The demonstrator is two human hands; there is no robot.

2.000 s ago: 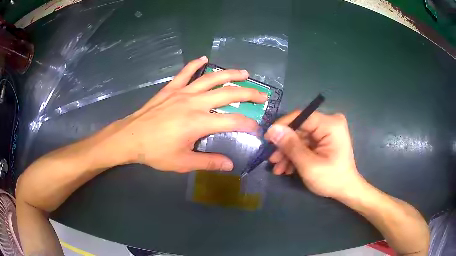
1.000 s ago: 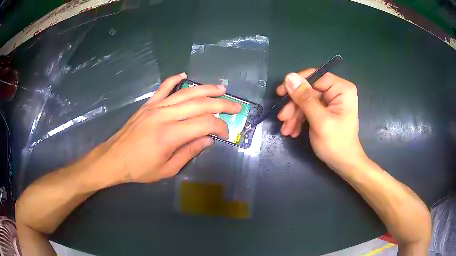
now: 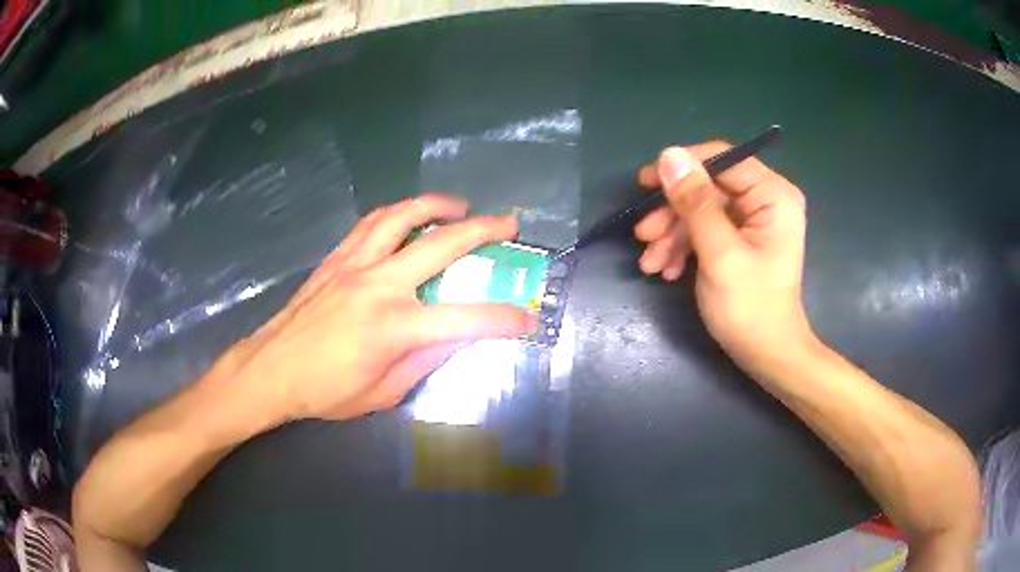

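The green circuit board (image 3: 503, 272) with a pale patch lies in a black frame (image 3: 556, 299), whose openwork end faces right. My left hand (image 3: 375, 296) rests over its left part, fingers along both long sides, holding it. My right hand (image 3: 727, 223) holds thin black tweezers (image 3: 626, 215) like a pen; their tip is at the frame's upper right corner. A clear plastic strip (image 3: 492, 179) lies under and around the unit. An amber tape block (image 3: 475, 460) lies at its near end. Whether the tip holds anything is too small to tell.
A second creased clear film (image 3: 224, 240) lies on the dark green mat (image 3: 783, 469) at left. A pale worn edge (image 3: 224, 56) runs along the far side, with a green band (image 3: 112, 45) beyond. A dark red object (image 3: 34, 223) and a pink fan (image 3: 43, 542) are at left.
The unit has turned so its openwork end points more squarely right. My left fingers have shifted, uncovering more board. The tweezers' tip has moved from the amber block to the frame's end, then its upper corner.
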